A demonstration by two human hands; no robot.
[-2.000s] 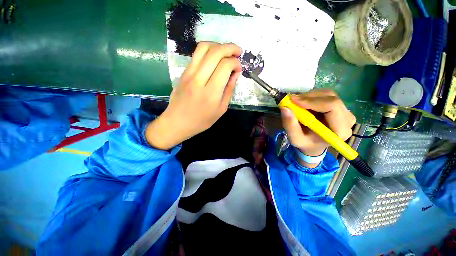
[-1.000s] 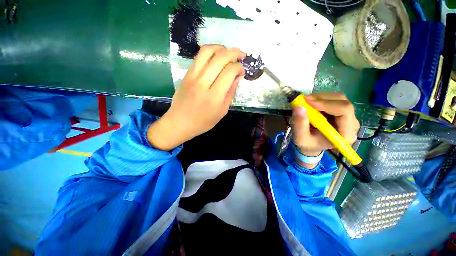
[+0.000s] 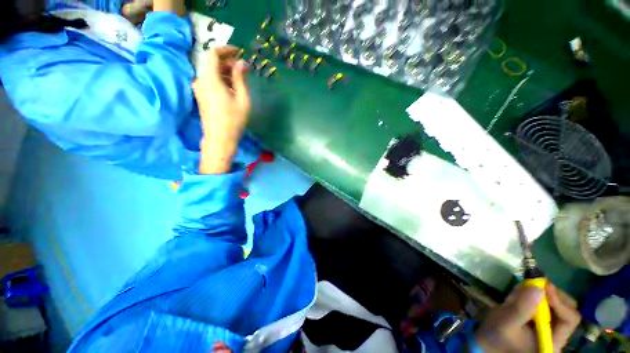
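Note:
My right hand (image 3: pixel 528 320), cut off at the bottom edge, grips the yellow-handled soldering iron (image 3: pixel 542 314). Its tip points up over the right part of the white plate (image 3: pixel 428 238), near the perforated strip. The dark round part (image 3: pixel 454 212) with silver spots lies on the plate, touched by neither hand nor iron. A black pile of short leads (image 3: pixel 403 156) lies at the plate's upper left. My left hand (image 3: pixel 222 114) is stretched far left, fingers curled beside loose dark pieces with yellow tips (image 3: pixel 293 55); blur hides whether it holds one.
Another worker's blue sleeve (image 3: pixel 166 41) is close to my left hand at a white card (image 3: pixel 214 31). A blister tray (image 3: pixel 394 34) lies at the back. The perforated strip (image 3: pixel 483 158), black fan guard (image 3: pixel 563 155) and beige ring (image 3: pixel 587 234) stand right.
The view has swung left. My left hand has let go of the round part and moved to the far left. The iron has moved away from the part, still in my right hand.

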